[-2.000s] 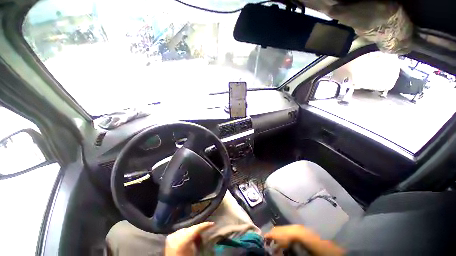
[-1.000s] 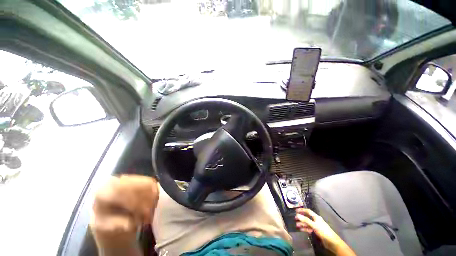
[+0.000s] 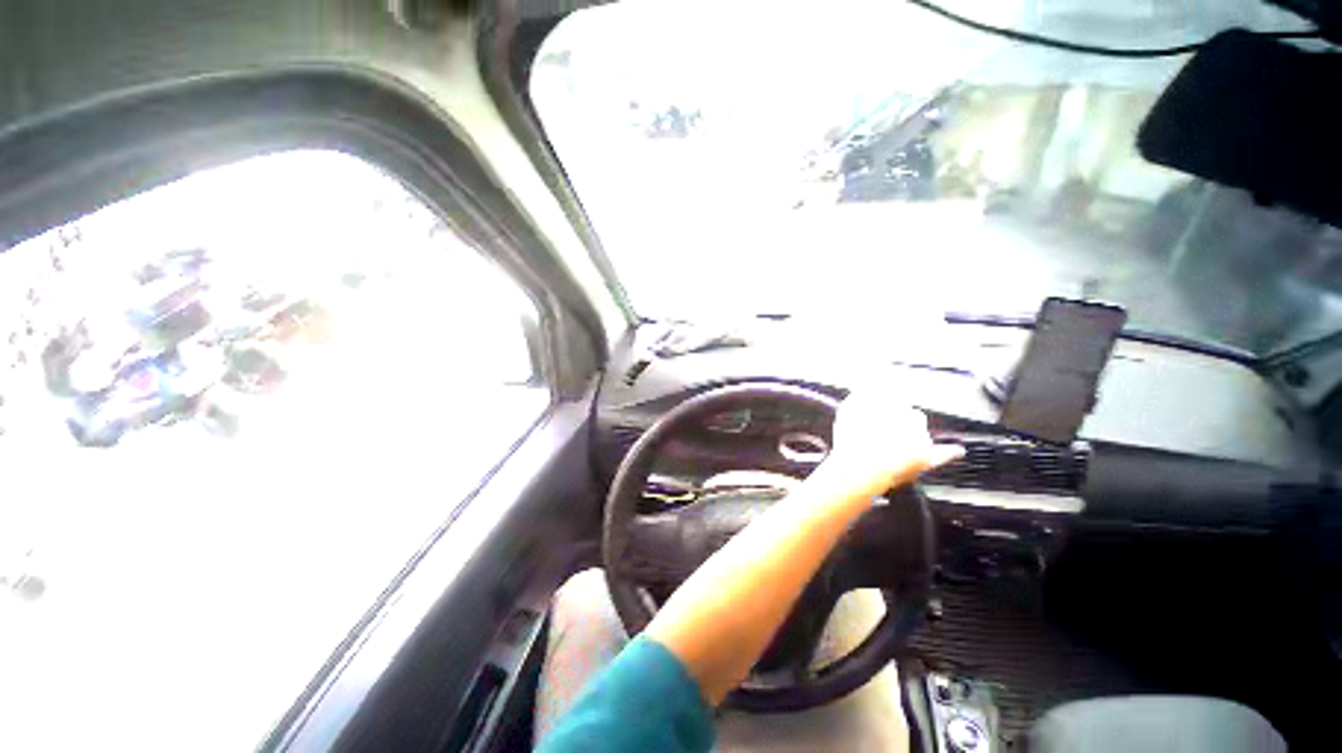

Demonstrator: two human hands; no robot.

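Observation:
The black steering wheel (image 3: pixel 624 552) stands in front of me. My left hand (image 3: pixel 883 430) lies on its upper right rim, with the bare forearm and teal sleeve crossing the wheel from the lower left. The hand is washed out by glare; it appears to grip the rim, but the single fingers are hard to make out. My right hand is not in view. A smartphone (image 3: pixel 1063 368) with a dark screen stands upright, slightly tilted, on the dash right of the wheel.
The driver's door (image 3: pixel 442 633) is at the left, with blurred motorbikes outside its window. A crumpled cloth (image 3: pixel 692 338) lies on the left dash. The rotary gear knob (image 3: pixel 964 734) and grey passenger seat (image 3: pixel 1163 727) are at the lower right; the mirror (image 3: pixel 1244 125) is above.
The view has turned left. My left hand has moved from beside the wheel to its upper right rim. My right hand has left the picture. The phone screen has gone from pale to dark.

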